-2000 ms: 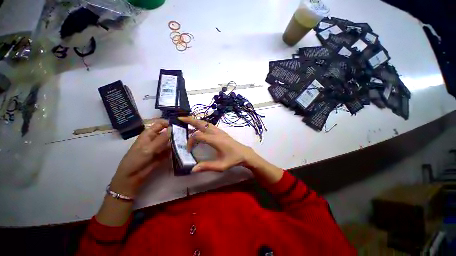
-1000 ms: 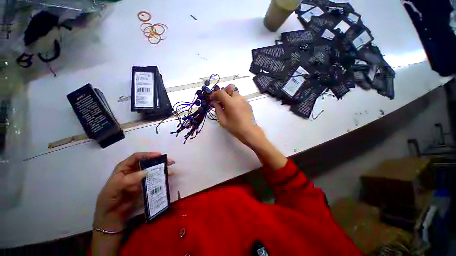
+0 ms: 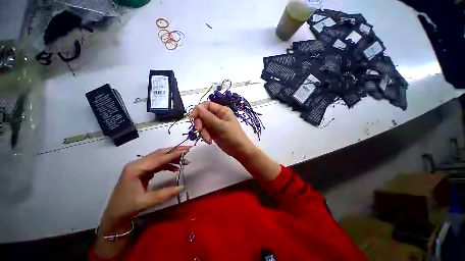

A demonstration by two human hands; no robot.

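Observation:
My left hand point(image 3: 148, 181) holds a set of black cards point(image 3: 181, 173) edge-on between fingers and thumb, near the table's front edge. My right hand point(image 3: 216, 125) pinches a dark tag string point(image 3: 192, 133) just above the cards' top end. Whether the string passes through the cards cannot be told. The bunch of tag strings point(image 3: 237, 104) lies behind and right of my right hand. The barcode card stack point(image 3: 162, 94) lies behind my hands, and the text card stack point(image 3: 112, 114) lies to its left.
A heap of finished tags point(image 3: 331, 66) lies at right, with a drink cup point(image 3: 293, 21) at its back left. Orange rubber bands point(image 3: 170, 38) lie at the back. A clear bag with black items point(image 3: 63, 25) is upper left. A dark cloth point(image 3: 433, 41) is upper right.
My right hand has moved left from the string bunch to the cards with a string. My left hand has turned its cards from label-up to edge-on.

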